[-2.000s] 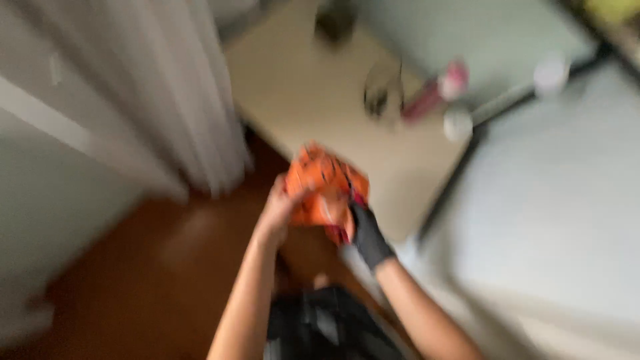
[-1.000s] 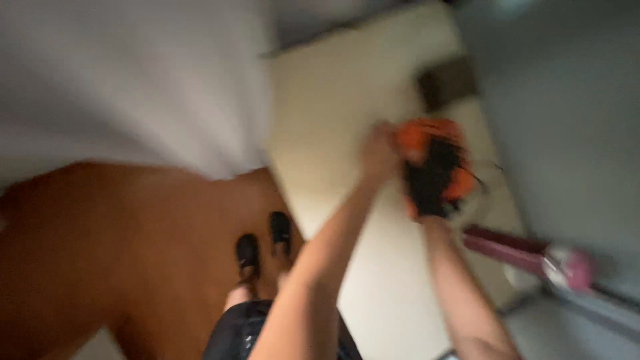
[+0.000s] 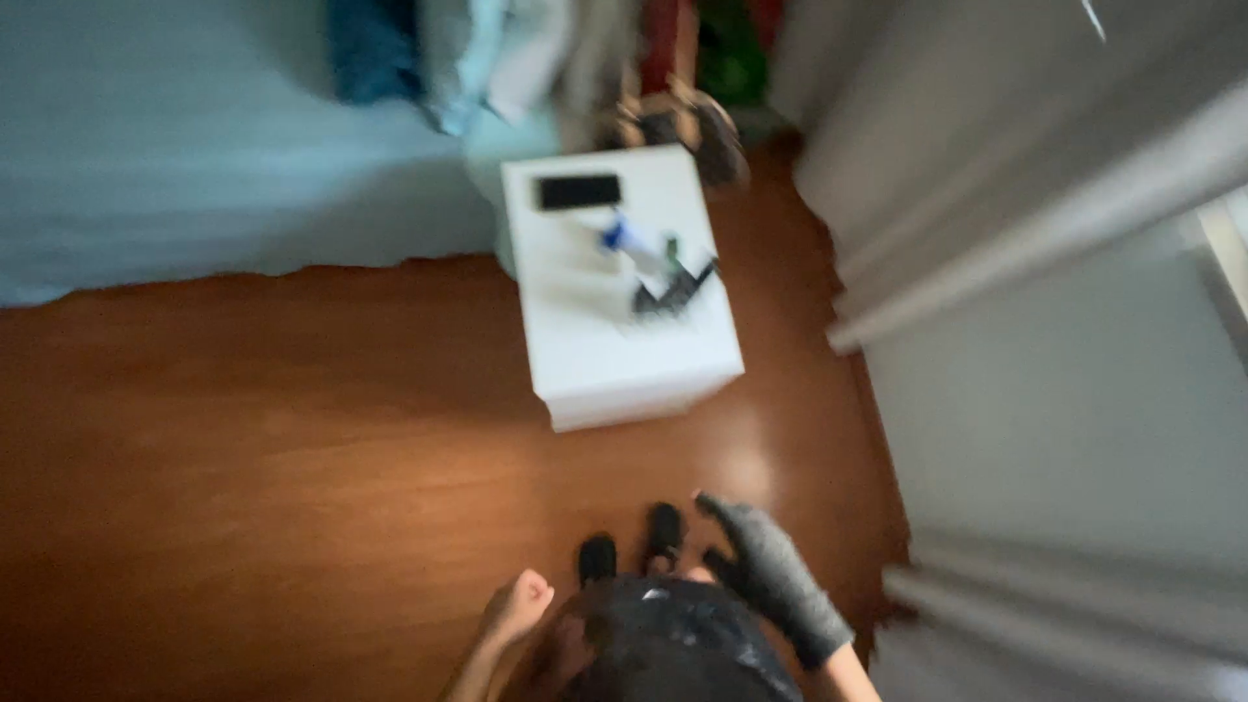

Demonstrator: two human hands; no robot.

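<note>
My left hand (image 3: 520, 603) is bare and curled at the lower middle, above the wooden floor, with nothing visible in it. On my right hand (image 3: 770, 575) is a grey fingerless glove; its thumb and fingers are apart and hold nothing. Both hands are near my body, on either side of my dark clothing (image 3: 673, 639). Beyond them stands a small white cabinet (image 3: 624, 356). On its top lie a black flat rectangular object (image 3: 578, 191), a white tube-like item with a blue end (image 3: 624, 237), a small green item (image 3: 672, 250) and a dark blurred object (image 3: 673, 292).
A bed-like surface with a light blue cover (image 3: 244, 195) fills the upper left. Clothes (image 3: 517, 58) and a dark bag with tan handles (image 3: 717, 141) are behind the cabinet. Grey curtains (image 3: 975, 166) hang on the right. Brown wooden floor (image 3: 292, 468) surrounds my dark shoes (image 3: 597, 559).
The orange thing was in my hands over a pale surface; now neither hand holds it and it is out of view. The view has turned to the white cabinet.
</note>
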